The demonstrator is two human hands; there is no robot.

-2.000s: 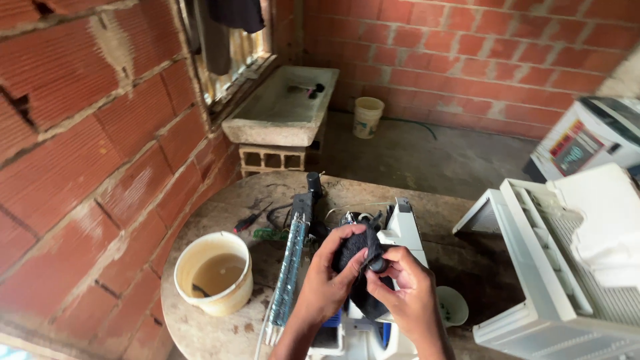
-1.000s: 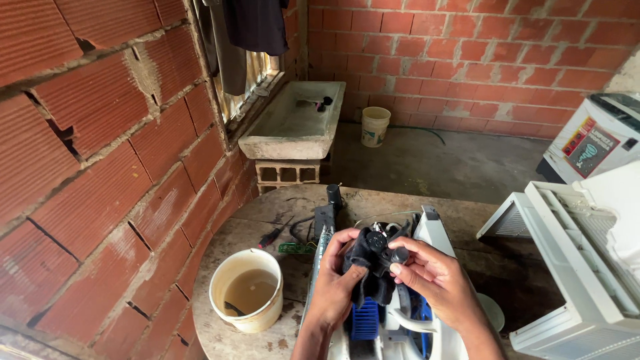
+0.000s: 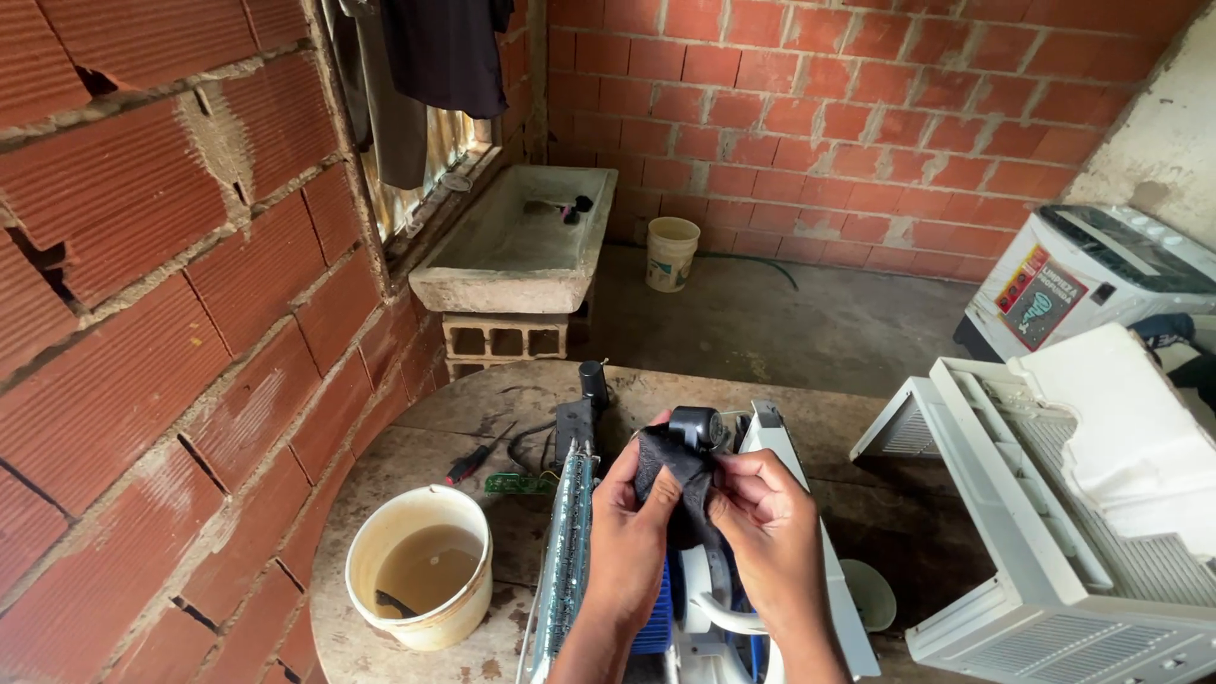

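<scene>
A black cloth (image 3: 686, 484) is bunched between my two hands, around a small black cylindrical part (image 3: 698, 427) whose round end sticks out at the top. My left hand (image 3: 632, 522) grips cloth and part from the left. On the right, my right hand (image 3: 768, 518) pinches the cloth's edge with thumb and fingers. Below them lies an opened appliance with a metal finned coil (image 3: 567, 541) on its left, a blue finned part (image 3: 655, 613) and a white side panel (image 3: 850, 608). A black cylinder (image 3: 594, 385) stands at the coil's far end.
On the wooden table (image 3: 380, 475) are a bucket of murky water (image 3: 418, 570), a screwdriver (image 3: 467, 465), a green circuit board (image 3: 519, 484) and a small bowl (image 3: 869, 594). A white appliance housing (image 3: 988, 532) stands right. Beyond are a concrete sink (image 3: 513, 285), another bucket (image 3: 672, 255) and a washing machine (image 3: 1092, 275).
The cloth and the black part have turned in my hands; the part's round end now points up and right out of the cloth. The view has shifted.
</scene>
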